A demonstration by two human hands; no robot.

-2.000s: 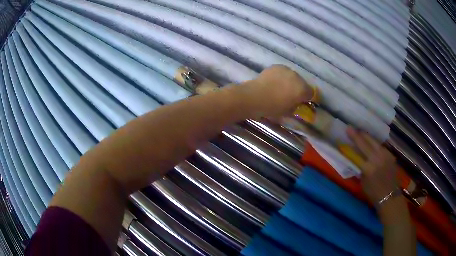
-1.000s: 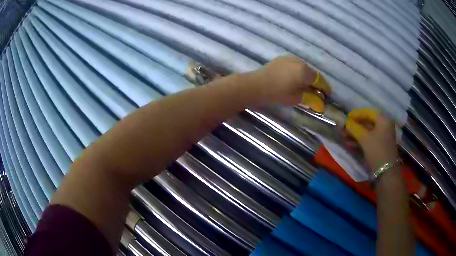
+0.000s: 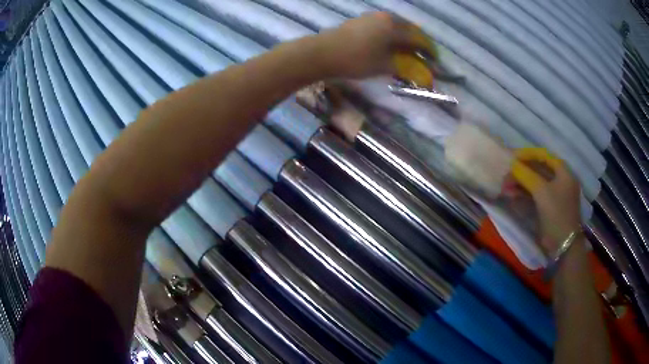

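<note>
My left hand (image 3: 377, 46), with yellow finger covers, is closed on a shiny metal clip (image 3: 424, 93) above the ridged white cloth (image 3: 491, 85). My right hand (image 3: 551, 188), also with yellow finger covers, pinches the right end of a blurred cream pad (image 3: 480, 158). Loose white cloth (image 3: 523, 231) hangs under the right hand, over orange cloth (image 3: 580, 274). Bare chrome rods (image 3: 341, 224) run between the pale cloth and the blue cloth (image 3: 473, 313). Whether the clip touches the pad is unclear from blur.
Pale blue ridged cloth (image 3: 92, 114) covers rods at the left. Other clips with tan pads sit at its edge, one near the centre (image 3: 313, 92) and one at lower left (image 3: 181, 286). Another clip (image 3: 615, 298) is on the orange cloth. More bare rods (image 3: 630, 178) lie at the far right.
My left hand has moved up with the clip, away from my right hand. The cream pad now shows plainly between the hands. My right hand has shifted slightly right; the view has shifted too.
</note>
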